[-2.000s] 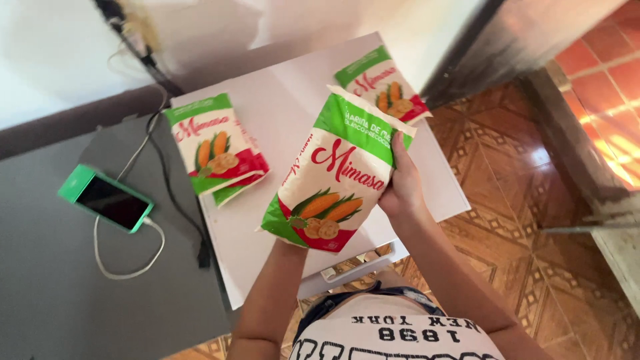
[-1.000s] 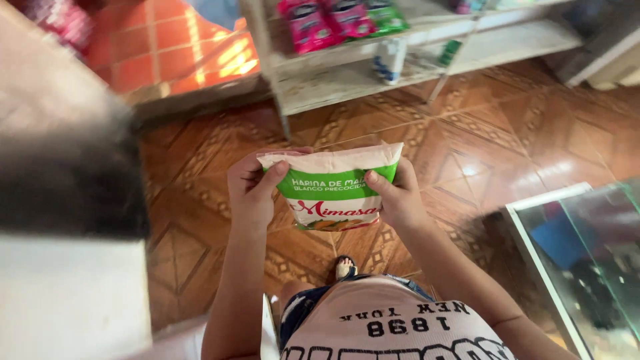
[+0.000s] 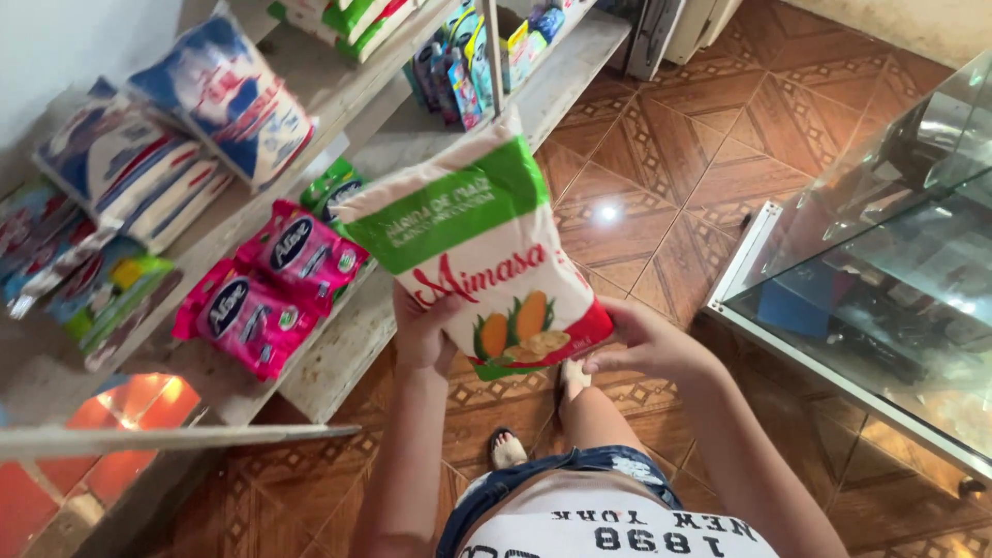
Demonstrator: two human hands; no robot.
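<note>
A plastic bag of Mimasa corn flour (image 3: 496,263), white with a green band, a red corner and printed corn cobs, is held up at the middle of the view, its printed front facing me. My left hand (image 3: 425,329) grips its lower left side, the thumb over the front. At the lower right corner, my right hand (image 3: 647,341) holds the bag, with part of the fingers hidden behind it.
At left stand shelves (image 3: 325,101) with blue and white bags (image 3: 229,101), pink Alive packs (image 3: 260,322) and green-white bags (image 3: 353,23). A glass display case (image 3: 868,256) is at right. Below lies brown tiled floor (image 3: 651,194).
The view has swung from the white table, across the floor, to the shelves. Both hands still hold the bag, which was tipped away a second ago and now shows its front.
</note>
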